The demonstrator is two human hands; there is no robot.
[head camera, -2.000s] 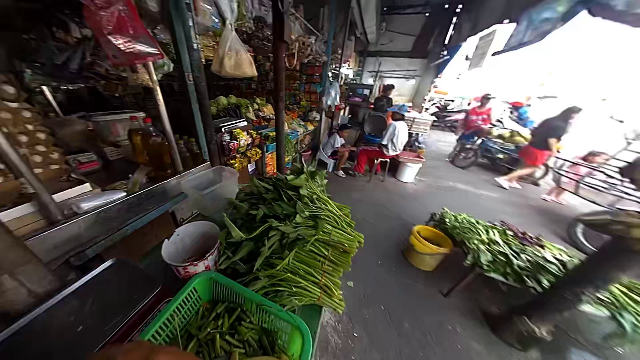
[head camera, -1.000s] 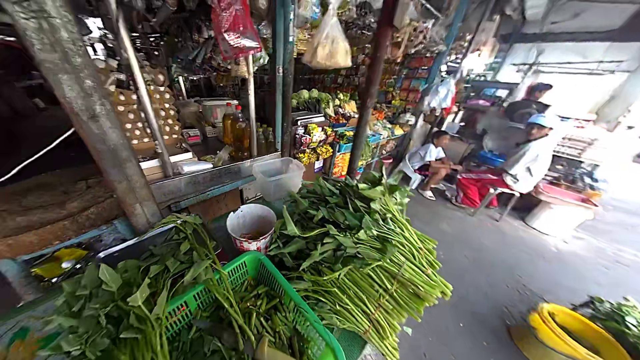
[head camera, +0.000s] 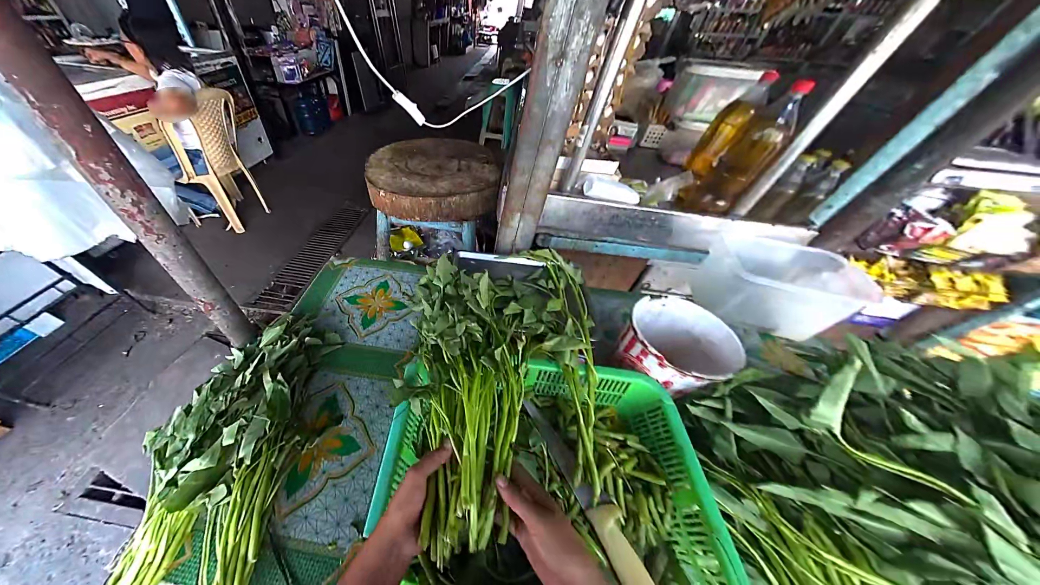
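Observation:
A bunch of leafy green stems [head camera: 475, 398] stands upright between my hands over a green plastic basket [head camera: 691, 455]. My left hand [head camera: 406, 504] grips its left side and my right hand [head camera: 540, 520] its right side, near the lower stems. Beside my right hand a knife [head camera: 613, 540] with a pale handle lies in the basket on cut stem pieces [head camera: 638, 479]. A few leafy stems hang over the basket's far rim. To the left, more bundled greens [head camera: 236, 455] lie on the patterned table cover [head camera: 325, 439].
Large leafy greens [head camera: 886, 455] are heaped at right. Behind the basket stand a red-and-white bucket [head camera: 682, 341] and a clear plastic tub [head camera: 788, 284]. A round wooden block [head camera: 433, 179] and a post [head camera: 548, 122] are beyond the table. A person [head camera: 175, 89] sits near a plastic chair at back left.
The view has swung far to the left. Both hands now hold a bunch of greens upright over the basket, where leafy stems lay across its left side a second ago.

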